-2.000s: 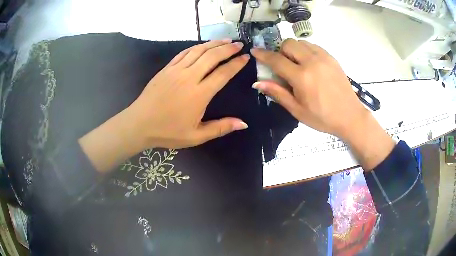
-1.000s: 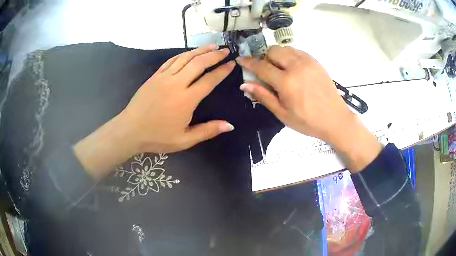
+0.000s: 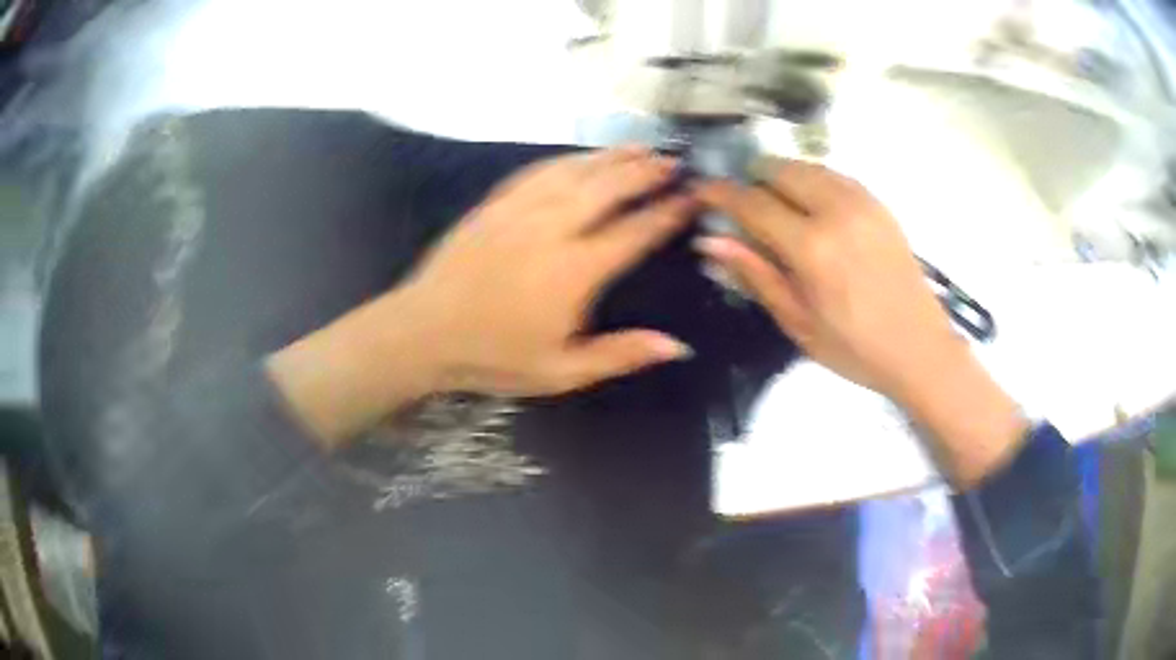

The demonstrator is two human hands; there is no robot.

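The black garment panel (image 3: 619, 451) with pale embroidered flowers lies over the white table and hangs down at the front. My left hand (image 3: 516, 284) lies flat on it, fingers spread, fingertips near the presser foot area (image 3: 696, 135). My right hand (image 3: 838, 277) is just right of the needle, index fingertip and thumb at the panel's right edge, close to the left fingertips. A small black fabric piece (image 3: 761, 348) lies partly under the right hand. The picture is blurred, so the needle and any pinch of cloth cannot be made out.
The cream-white sewing machine head (image 3: 709, 84) stands at the top centre, with a dark tension dial (image 3: 800, 88) on it. Black thread snips (image 3: 961, 303) lie right of my right hand on the white table (image 3: 1096, 335). A clear bag with red contents (image 3: 922, 580) is below the table.
The whole view has shifted and blurred; machine, panel and hands appear further right and lower. My hands keep nearly the same place at the foot.
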